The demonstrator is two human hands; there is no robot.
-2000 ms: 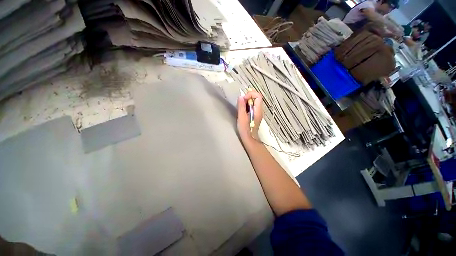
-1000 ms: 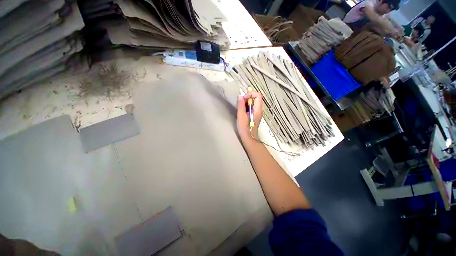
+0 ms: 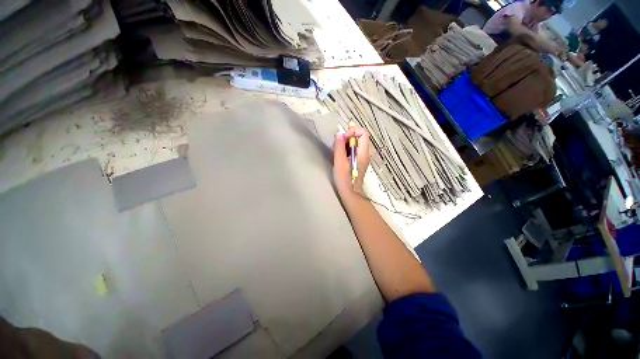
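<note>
A large beige-grey lining panel [image 3: 260, 210] lies flat, with a fine stitched seam down its middle. One darker grey tab [image 3: 154, 184] sits at the seam's far end and another tab [image 3: 210, 325] at its near end. A tiny yellow sticker [image 3: 102, 283] is on the left half. My right hand [image 3: 352, 158] is at the panel's right edge and grips a pen-shaped thread burner [image 3: 354, 156] with yellow-wrapped ends. A dark, blurred part of my left hand or forearm [image 3: 38, 342] shows at the bottom left corner, its fingers not visible.
Tall panel stacks [image 3: 56, 63] stand at the back left. A power strip [image 3: 270, 83] with a black plug lies behind the panel. Strips [image 3: 400, 140] are heaped at the right. Thread clippings [image 3: 144, 111] litter the tabletop. A person [image 3: 523, 24] is at the far upper right.
The dark shape of my left hand or forearm reaches further in at the bottom left. The centre seam shows more clearly than at first. My right hand has barely moved.
</note>
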